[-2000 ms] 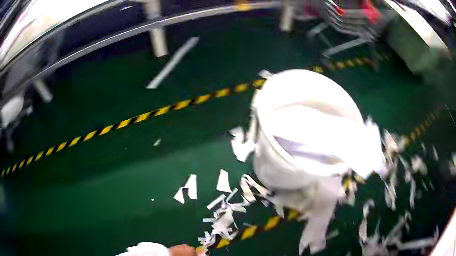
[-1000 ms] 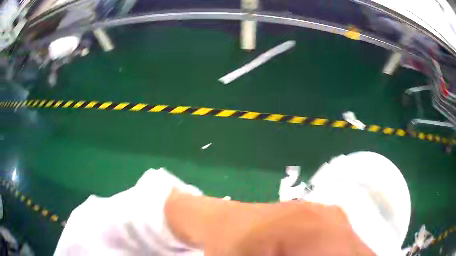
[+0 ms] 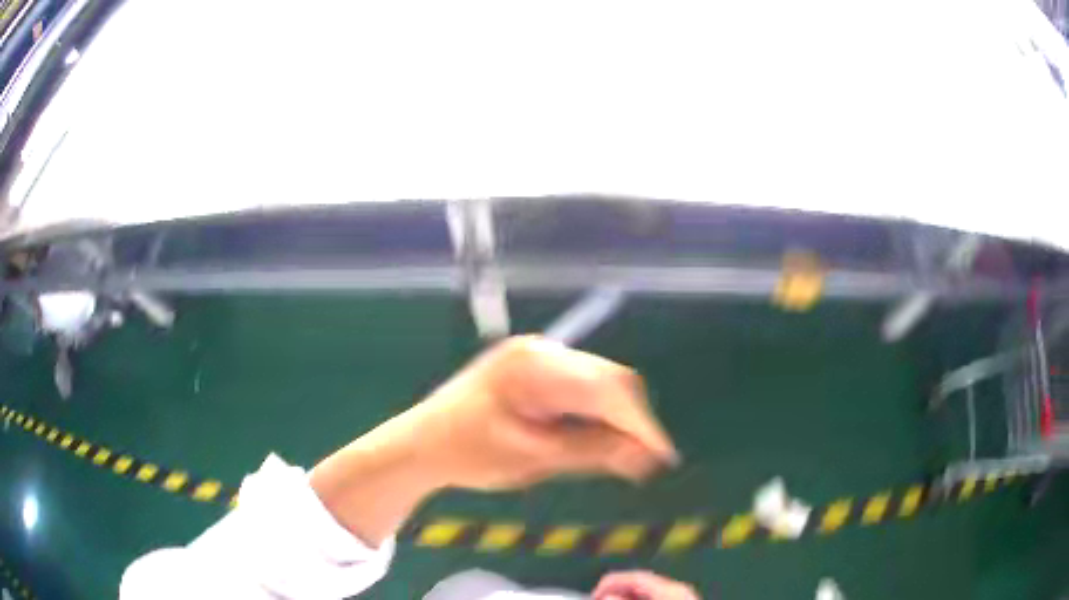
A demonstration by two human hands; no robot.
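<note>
My left hand point(image 3: 551, 416) is bare, in a white sleeve, and reaches in from the lower left to the middle of the view, over the floor in front of the white table point(image 3: 539, 106). Its fingers are curled together and blurred, and no held thing shows in them. My right hand point(image 3: 642, 586) is cut off by the bottom edge; only a small part shows, so its grip cannot be told. White cloth point(image 3: 487, 586) shows beside it.
The table's edge and metal frame run across the view. A wire trolley point(image 3: 996, 404) stands at the right. Yellow-black tape point(image 3: 621, 538) crosses the green floor. A white scrap point(image 3: 780, 508) lies by the tape, and a pale strip point(image 3: 586, 314) lies under the table.
The view has swung up from the floor and bin to the table; the bin is out of view. My left hand now shows whole, in mid-view, and part of my right hand has appeared.
</note>
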